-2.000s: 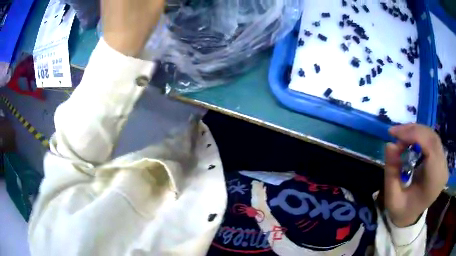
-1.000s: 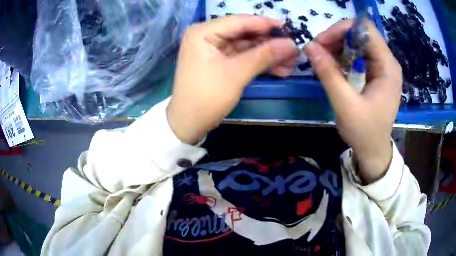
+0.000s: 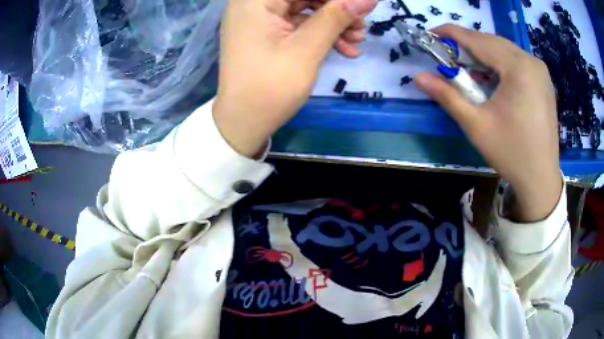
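My right hand point(image 3: 506, 99) holds side cutters point(image 3: 434, 53) with silver jaws, blue accents and white handles. The jaws point up and left over small black moulded parts point(image 3: 394, 54) on the main tray's white lining. My left hand point(image 3: 275, 66) is at the top, left of the jaws, thumb and fingers pinched. A dark bit of a moulded shot point(image 3: 308, 10) shows between its fingers; the rest is hidden or cut off by the frame edge. The blue main tray point(image 3: 384, 114) lies beneath both hands.
A crumpled clear plastic bag point(image 3: 126, 73) lies at left on the green bench. A white printed label point(image 3: 14, 132) hangs at far left. A second blue tray point(image 3: 583, 157) at right holds a dense heap of black parts point(image 3: 573, 73). The bench edge point(image 3: 397, 161) runs in front.
The left arm came back from the bag over the main tray. Since one second ago, my hands have moved apart, the left rising toward the top edge, and the cutters now show plainly.
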